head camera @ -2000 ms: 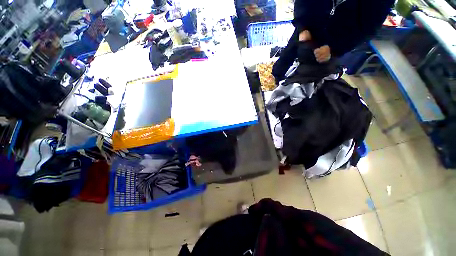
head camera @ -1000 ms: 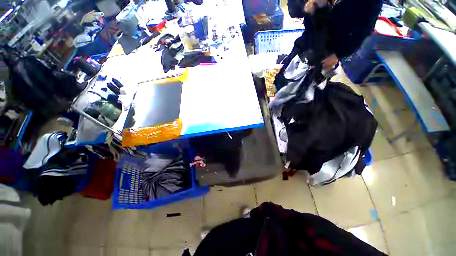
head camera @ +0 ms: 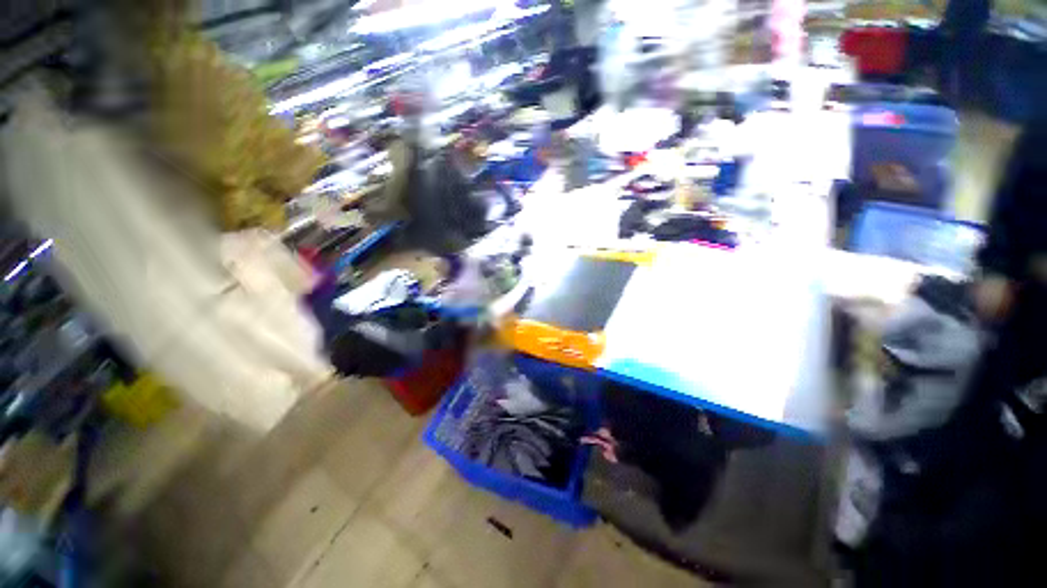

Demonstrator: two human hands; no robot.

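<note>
Neither of my hands is in the picture. The view is blurred. The white sewing table (head camera: 723,327) with a blue edge lies in front of me, right of the middle. A grey board (head camera: 583,293) with orange-yellow tape edges lies on its left part. A blue crate (head camera: 517,494) with grey-striped pieces (head camera: 519,442) stands on the floor below. Grey and white cloth pieces (head camera: 932,350) show at the right, beside a person in dark clothes (head camera: 1016,218), cut off by the edge.
Long cream cloth (head camera: 172,276) and mustard-brown cloth (head camera: 224,126) hang at the left. Dark and white pieces (head camera: 385,333) lie over a red item (head camera: 427,381) beside the crate. A blue bin (head camera: 901,149) stands behind the table. A dark scrap (head camera: 499,527) lies on the tiled floor (head camera: 379,494).
The view has swung left, so the table and crate now show further right. Hanging cloths have come in at the left. The dark clothing at the bottom has left the picture.
</note>
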